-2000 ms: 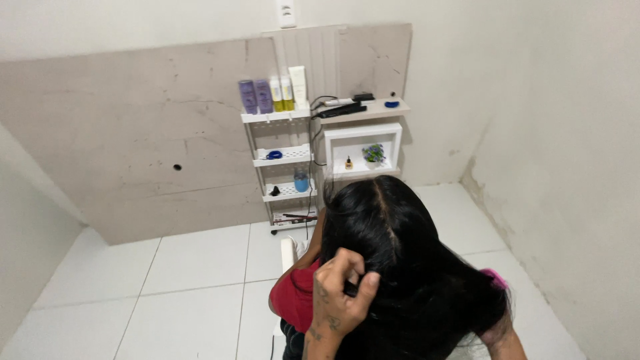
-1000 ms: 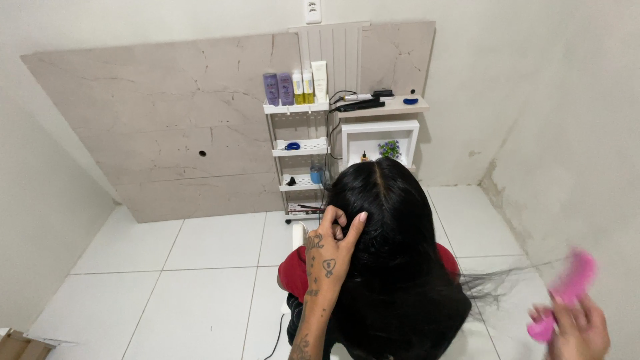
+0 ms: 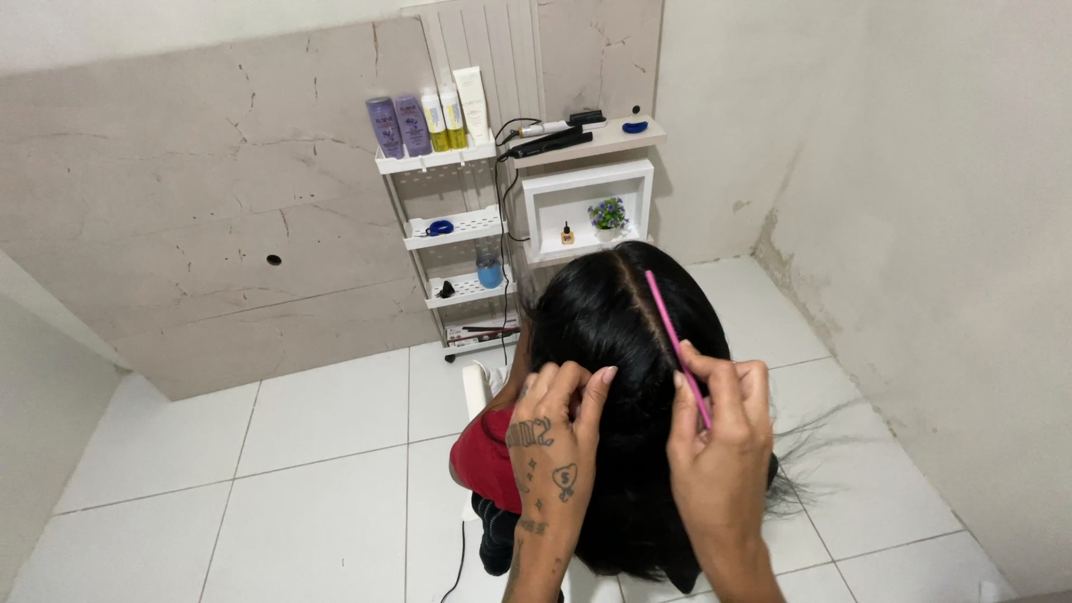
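A seated person in a red top, seen from behind, has long black hair (image 3: 578, 310) with a parting running down the crown. My left hand (image 3: 557, 435), tattooed on its back, is at the left side of the hair, thumb near the bent fingers; whether strands lie between them I cannot tell. In my right hand (image 3: 724, 419) is a pink comb (image 3: 662, 314), pinched between thumb and fingers. The comb appears edge-on, lying along the hair just right of the parting. Loose strands stick out to the right of my right hand.
Ahead stands a white shelf cart (image 3: 435, 159) with bottles and a blue cup (image 3: 489, 271). Beside it, a wall shelf (image 3: 620, 141) holds a black hair straightener (image 3: 548, 145), above a white box shelf (image 3: 536, 218) with a small potted plant (image 3: 608, 216). A cable (image 3: 462, 557) lies on the tiled floor.
My right hand has come in from the far right with the pink comb, now at the crown beside the parting. My left hand remains at the left side of the hair.
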